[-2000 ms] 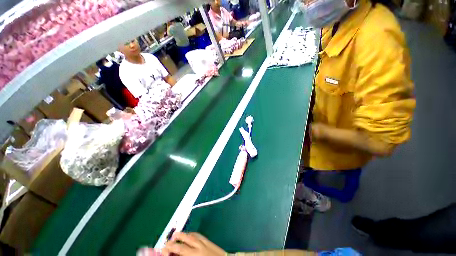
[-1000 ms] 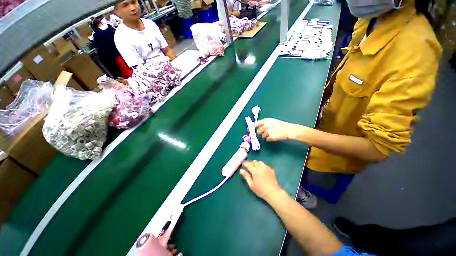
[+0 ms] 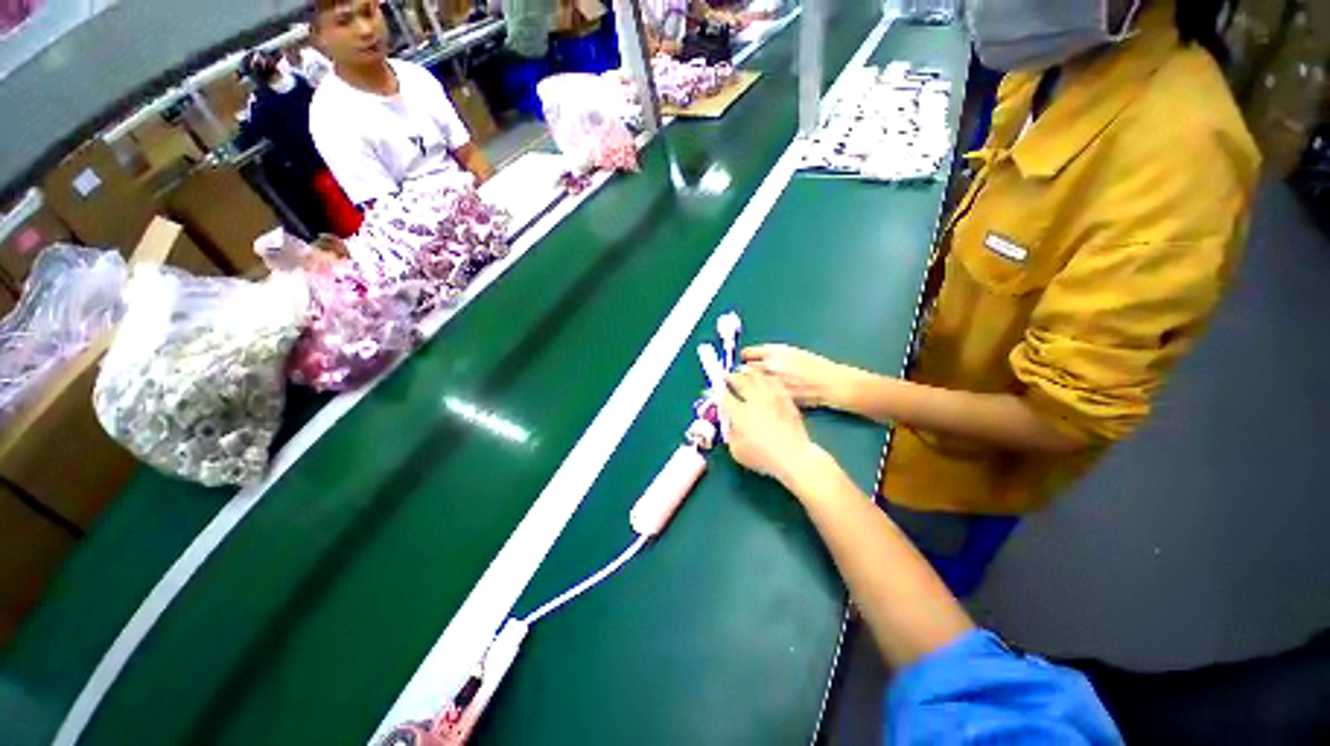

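A pink-and-white appliance unit (image 3: 670, 493) lies on the green surface beside the white strip, its thin white cord (image 3: 591, 579) running to a white-and-pink piece (image 3: 499, 663) at the bottom edge. Past its upper end is a bundled white cord with a plug (image 3: 729, 332). My right hand (image 3: 759, 423), bare below a blue sleeve, is closed over the lower part of the bundle and hides it. Another person's hand (image 3: 795, 375) touches the same spot. My left hand is not visible.
A person in a yellow jacket (image 3: 1109, 248) stands close at the right edge. Many white pieces (image 3: 883, 124) lie farther up the line. Across the belt are a bag of cream parts (image 3: 197, 379), pink bags (image 3: 350, 328) and a person in white (image 3: 387, 131).
My right hand has moved from beside the pink unit up to the cord bundle. My left hand, at the bottom edge before, has left the view. The other person's hand stays at the bundle.
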